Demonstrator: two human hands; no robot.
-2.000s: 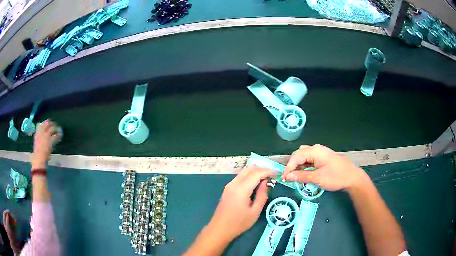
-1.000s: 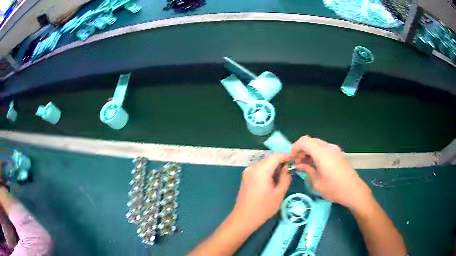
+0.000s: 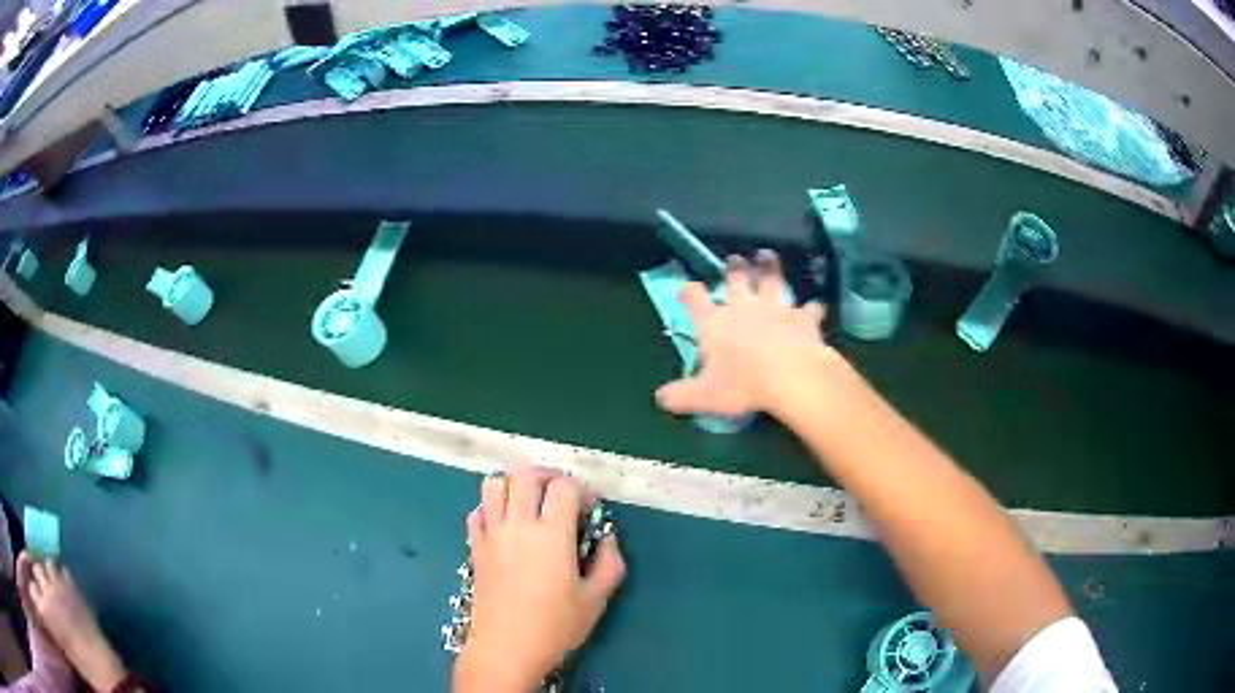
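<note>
My right hand (image 3: 752, 345) is over the dark green belt, fingers spread, above teal housings (image 3: 666, 301) that it mostly covers. Whether it touches them cannot be told. My left hand (image 3: 531, 562) is on the near bench over the rows of small silvery metal parts (image 3: 458, 612). Its fingers are bent at the far end of the rows, and whether it grips a part is hidden. A teal housing with a round spoked grille (image 3: 917, 653) lies on the near bench at the lower right, cut off by the picture's edge.
More teal housings stand on the belt, one left of centre (image 3: 350, 325), others right (image 3: 875, 295) and far right (image 3: 1009, 278). A pale rail (image 3: 650, 485) borders the near bench. Another person's hands (image 3: 68, 616) are at the lower left. Black parts (image 3: 660, 37) lie on the far shelf.
My hands have parted from the teal housing they worked on together. My right hand has reached out over the belt, and my left hand has moved left onto the metal rows. The view has shifted.
</note>
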